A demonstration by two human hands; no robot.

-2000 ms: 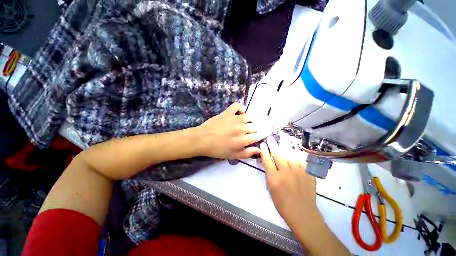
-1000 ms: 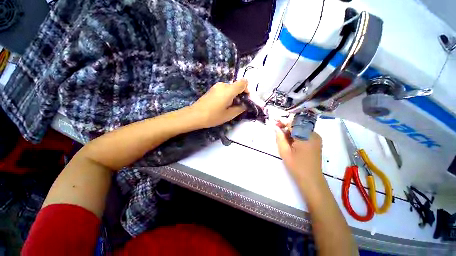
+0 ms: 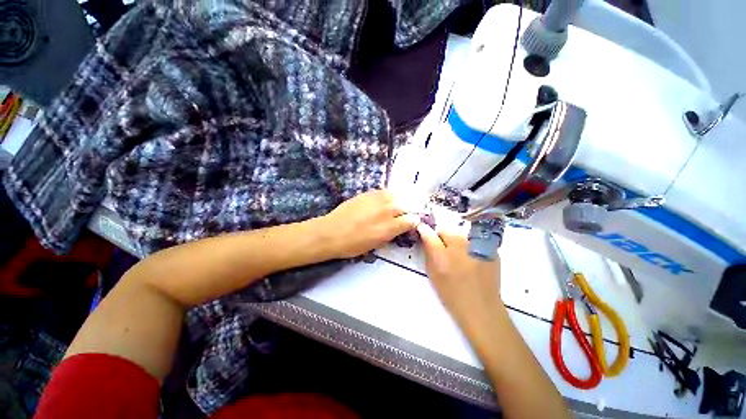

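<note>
The plaid jacket shell (image 3: 245, 123) lies bunched on the white table left of the sewing machine (image 3: 654, 106). Its dark lining (image 3: 401, 78) shows behind it. My left hand (image 3: 364, 223) grips the cloth's edge with its fingers beside the presser foot area (image 3: 448, 199). My right hand (image 3: 458, 266) is just right of it, fingertips on the small dark folded corner (image 3: 406, 238) at the needle. Both hands' fingertips nearly touch. The exact stitching point is hidden by fingers and glare.
Scissors with red and orange-yellow handles (image 3: 585, 340) lie right of my right hand. A thin silver tool (image 3: 626, 281) lies behind them. Small black pieces (image 3: 677, 360) are at the right. A grey ruler strip (image 3: 360, 340) runs along the front edge. Plaid cloth hangs below the edge.
Since one second ago, my hands have come closer together at the corner, the left fingers lowered onto it. The view has shifted, showing more of the machine's top.
</note>
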